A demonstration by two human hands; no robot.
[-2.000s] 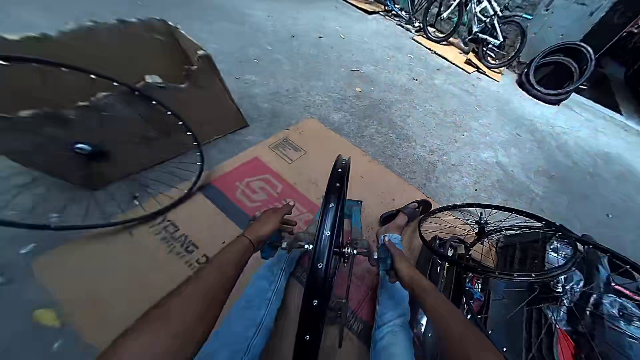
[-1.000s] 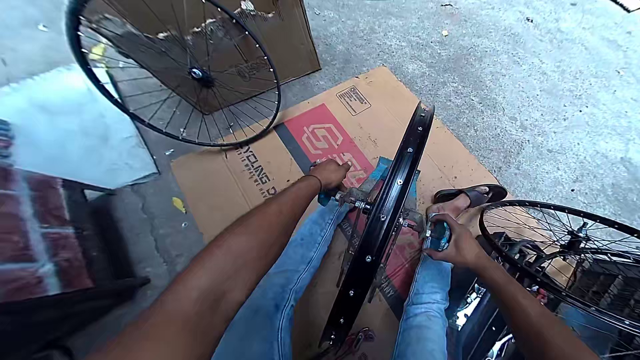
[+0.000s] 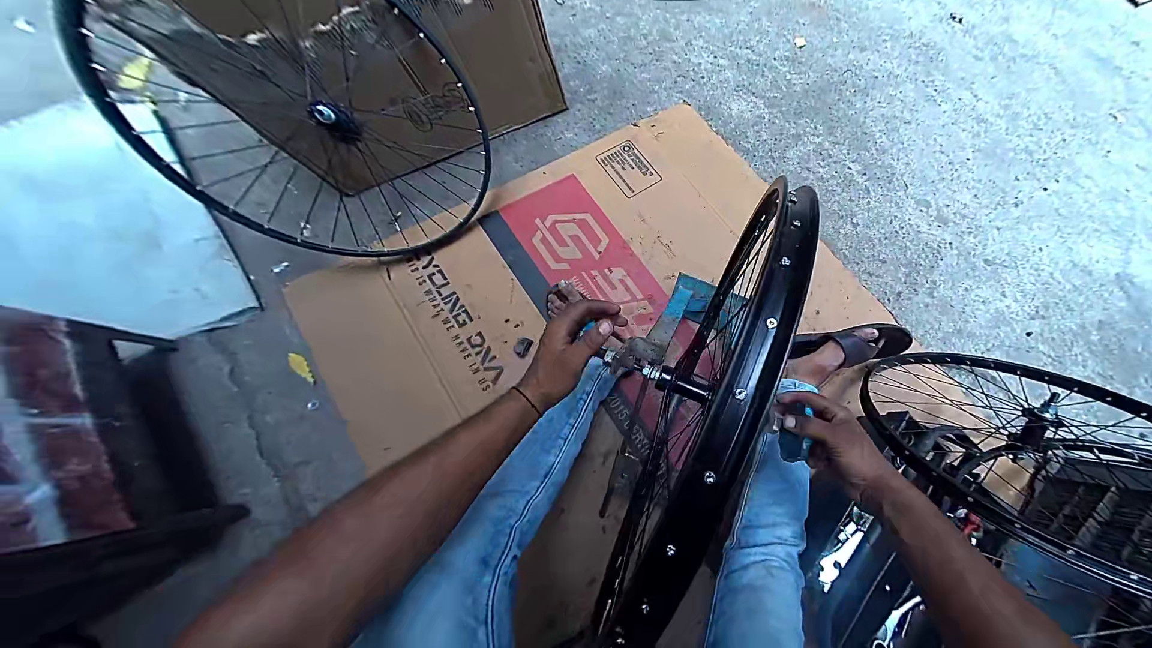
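Observation:
A black bicycle wheel [image 3: 740, 394] without a tyre stands upright between my knees, its hub [image 3: 684, 383] held in a metal stand with a blue upright [image 3: 677, 310]. My left hand [image 3: 576, 346] is at the stand's left side by the axle end, its fingers curled around a part that is mostly hidden. To the right of the rim, my right hand [image 3: 832, 436] grips a blue-grey piece [image 3: 794, 436] at the other side of the stand. The rim hides the right end of the axle. Spokes run from the hub to the rim.
A printed cardboard sheet [image 3: 540, 216] lies under the stand and my feet. Another spoked wheel [image 3: 328, 121] stands at upper left before a cardboard box [image 3: 531, 63]. At right a third wheel [image 3: 1035, 423] lies over metal parts. A dark bench [image 3: 135, 531] is at lower left.
The view has swung left and moved closer. Both hands have stayed at the two sides of the stand. The wheel in the stand now appears more turned, showing more of the rim's outer face.

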